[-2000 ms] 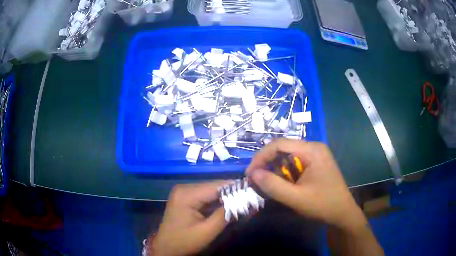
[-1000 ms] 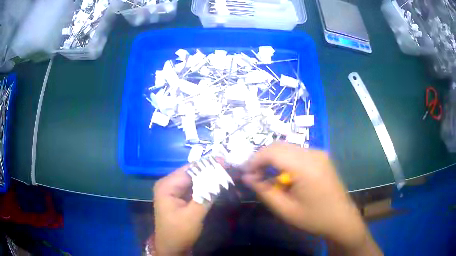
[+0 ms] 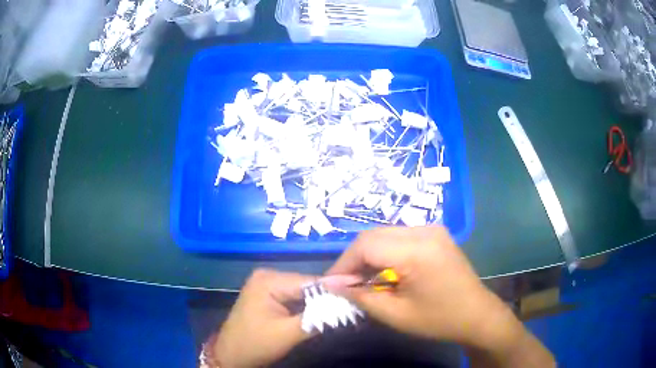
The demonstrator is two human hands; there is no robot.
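Observation:
My left hand is at the bottom centre, below the blue tray, and grips a row of tagged metal pins with the white tags pointing down toward me. My right hand touches the row from the right with its fingers. It holds an orange-handled hand tool in the palm; the tool's tip is partly hidden. A heap of tagged pins lies jumbled in the tray, with glaring white tags.
A clear box with lined-up pins stands behind the tray. A digital scale, steel ruler and red scissors lie right. A clear tub of tagged pins stands upper left. Clear bags are upper right.
My left hand went up to the tray edge with the row, then came back down. My right hand reached over the tray's near edge and is now lower, at the row again.

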